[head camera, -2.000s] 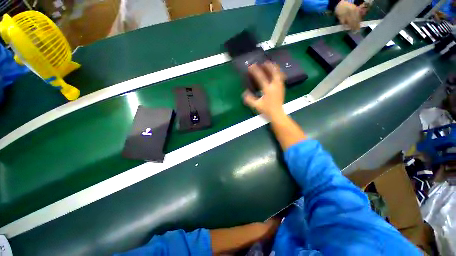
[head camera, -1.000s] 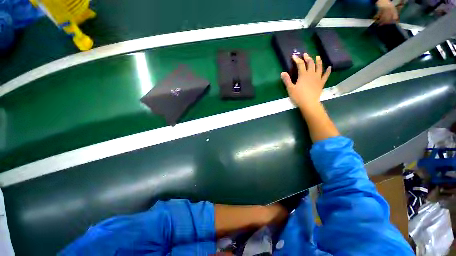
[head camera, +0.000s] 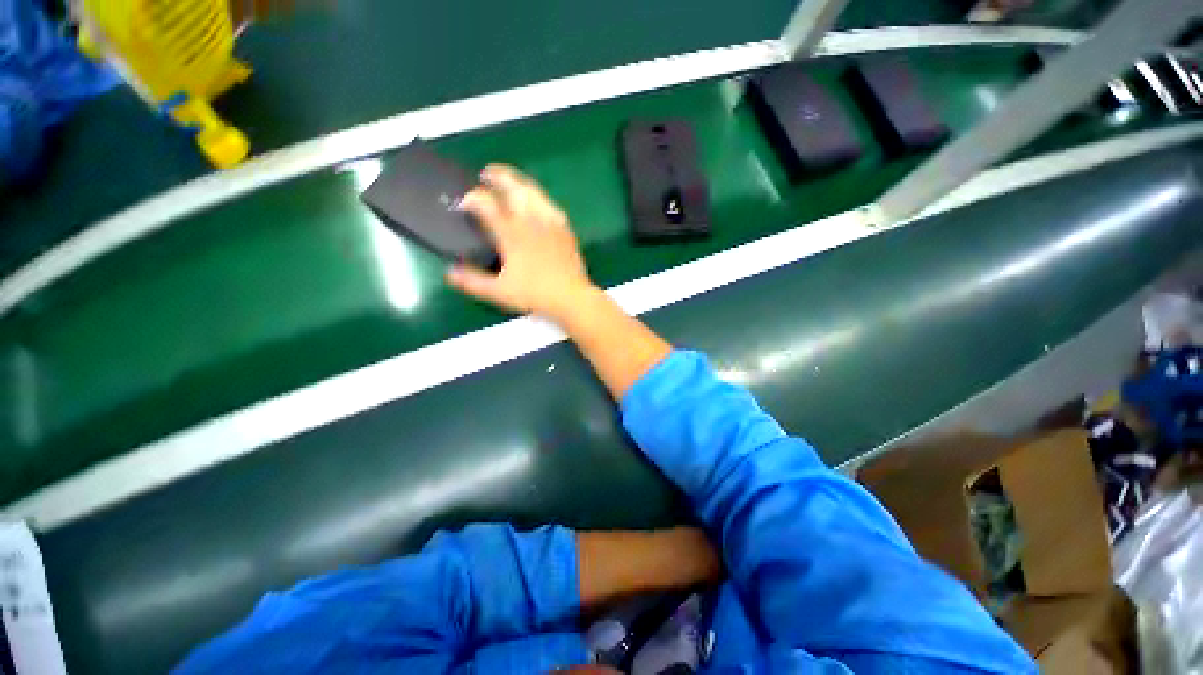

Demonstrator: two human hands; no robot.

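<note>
A flat black gift box or lid (head camera: 420,195) lies at a slant on the green conveyor, left of centre. My right hand (head camera: 528,244) is on its right end, fingers on top and thumb at the near edge. A narrower black box base (head camera: 665,178) with a raised middle strip and a white mark lies to the right. Two plain black boxes, one (head camera: 805,119) and another (head camera: 897,103), lie further right. My left forearm shows at the bottom; my left hand is hidden behind my right sleeve.
White rails (head camera: 297,393) edge the belt. A slanted post (head camera: 983,139) crosses it at right. A yellow fan (head camera: 172,59) stands on the far bench. A white paper (head camera: 27,600) lies at lower left. An open carton (head camera: 1049,514) is on the floor at right.
My right hand has left the box at right and moved left onto the slanted black one, which has turned and shifted towards the far rail. The worker's hand opposite has left view.
</note>
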